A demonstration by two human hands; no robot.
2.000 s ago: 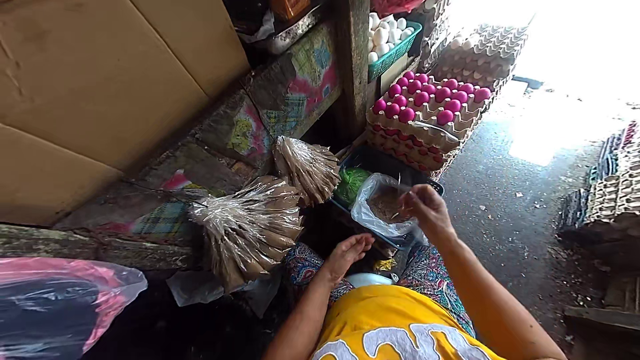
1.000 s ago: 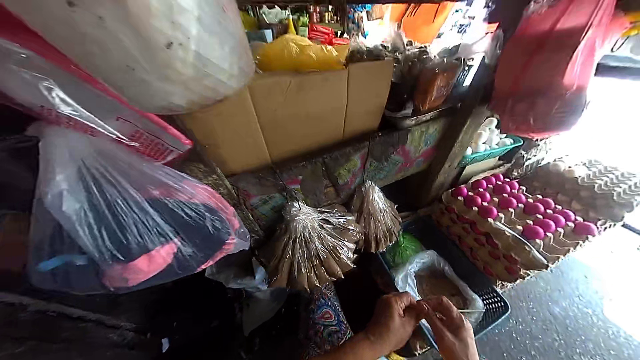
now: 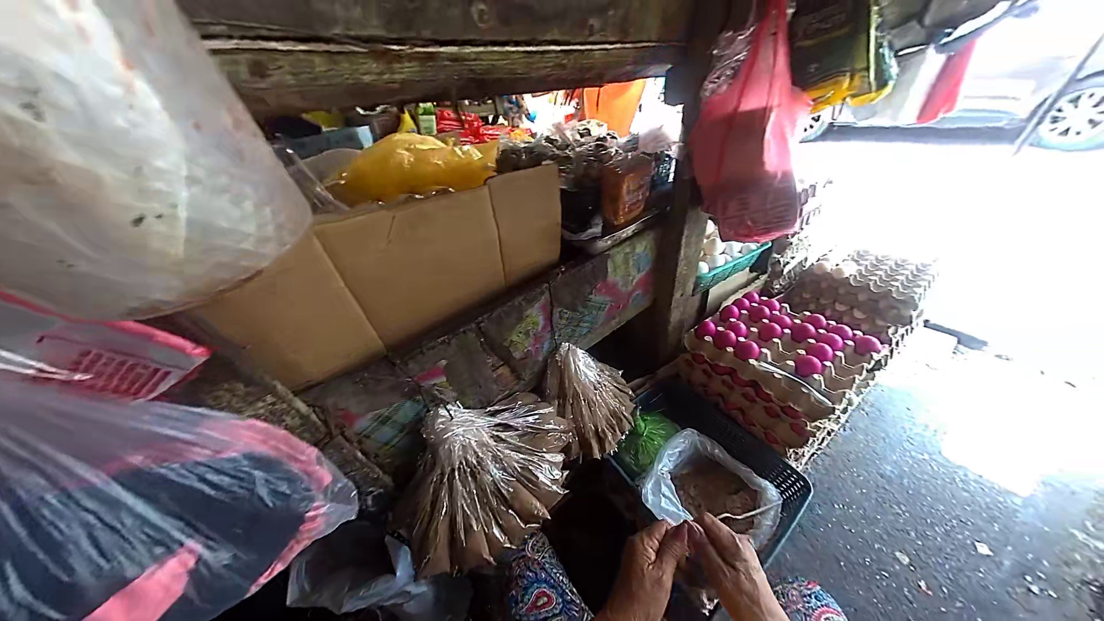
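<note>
My left hand (image 3: 642, 565) and my right hand (image 3: 731, 565) meet at the fingertips at the bottom centre, pinching a small piece of clear plastic that is mostly hidden. Just beyond them, a clear plastic bag (image 3: 664, 470) stands with its mouth spread, holding brown powder (image 3: 711, 487); a thin pale stick (image 3: 759, 511) lies across its near side. The bag sits in a dark plastic crate (image 3: 798, 487) beside a green plastic bundle (image 3: 647, 440). To the left hang two fanned bunches of small plastic packets with brown contents, a larger one (image 3: 483, 483) and a smaller one (image 3: 591, 401).
Stacked egg trays with magenta eggs (image 3: 768, 332) stand right of the crate, more trays (image 3: 871, 285) behind. A wooden post (image 3: 677, 276) and a cardboard box (image 3: 423, 267) are ahead. Filled plastic bags hang at left (image 3: 138, 155) and upper right (image 3: 749, 155). Wet pavement (image 3: 931, 509) lies at right.
My hands, apart two seconds ago, have come together by the bag of brown powder. The view has swung up and to the left since then.
</note>
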